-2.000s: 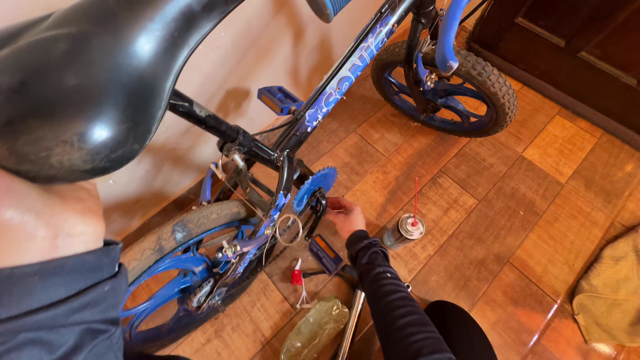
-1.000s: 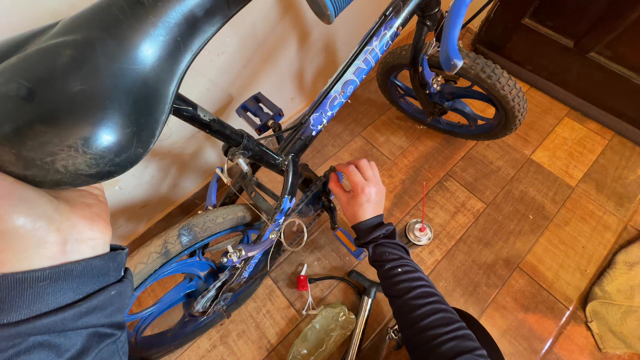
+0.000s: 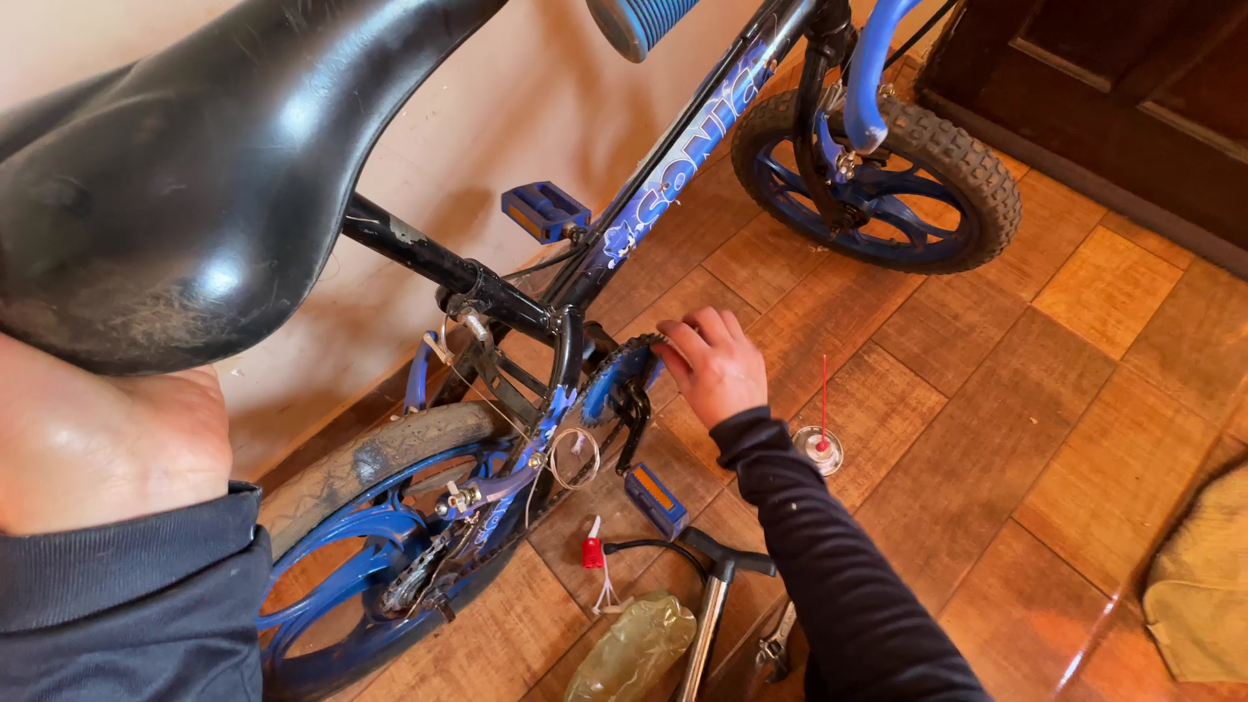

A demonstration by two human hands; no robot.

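Note:
My left hand (image 3: 112,434) is under the black saddle (image 3: 185,185) of a small bicycle, palm up, its fingers mostly hidden beneath it. At the front edge of the blue chainring (image 3: 616,382), the fingers of my right hand (image 3: 715,363) touch the bicycle chain (image 3: 639,341) on the teeth. The near crank arm (image 3: 639,424) points down to a blue pedal (image 3: 656,500) with an orange reflector. The far pedal (image 3: 546,211) is up by the wall. Behind the chainring is the rear wheel with a worn tire (image 3: 390,458); a loose cable loop (image 3: 574,459) hangs beside the frame.
A spray can with a red straw (image 3: 818,450) stands right of my right forearm. Below the pedal lie a floor pump (image 3: 710,604), a red-capped item (image 3: 593,552), a translucent plastic item (image 3: 634,648) and an adjustable wrench (image 3: 776,643). A cloth (image 3: 1204,585) is at the right edge.
My right hand has moved from low by the crank up to the chainring's front edge. The crank and pedals have turned. My left hand remains under the saddle.

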